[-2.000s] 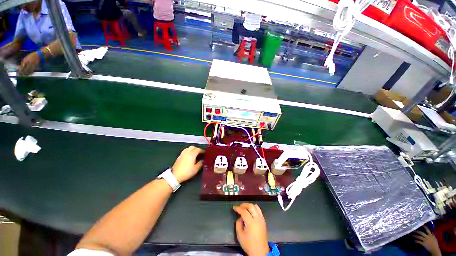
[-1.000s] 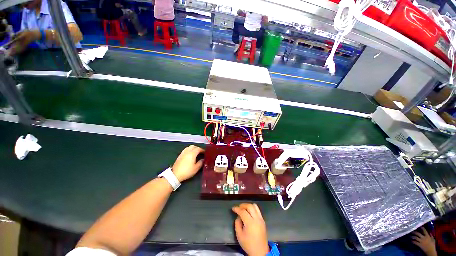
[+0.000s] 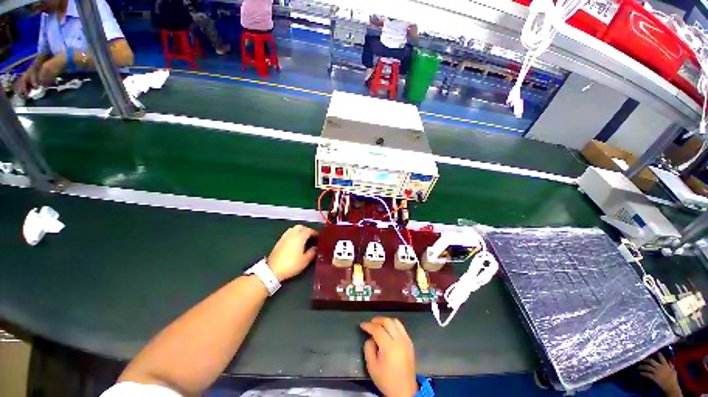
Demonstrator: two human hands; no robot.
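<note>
The dark red-brown test fixture board (image 3: 330, 287) lies in front of me with a row of cream-white sockets (image 3: 374, 254). A white power adapter (image 3: 458, 246) sits on the rightmost socket. Its bundled white cord (image 3: 470, 282) hangs at the fixture's right, its end at the front edge. My left hand (image 3: 293, 253) rests against the fixture's left side, its fingertips partly hidden at the edge. My right hand (image 3: 390, 351) rests on the bench in front of the fixture, fingers slightly curled, holding nothing. The cream-grey tester (image 3: 376, 167) stands behind, joined by thin wires.
A plastic-wrapped dark pad (image 3: 582, 298) lies right of the fixture. A white lump (image 3: 41, 225) lies at left. The green conveyor (image 3: 194, 170) runs beyond a rail (image 3: 186, 205). A person (image 3: 66, 46) works at upper left. Another person's hand (image 3: 661, 374) shows at lower right.
My hands and the fixture have stayed in place. The person at upper left has moved their hands, and the small item on the belt at far left is no longer seen there.
</note>
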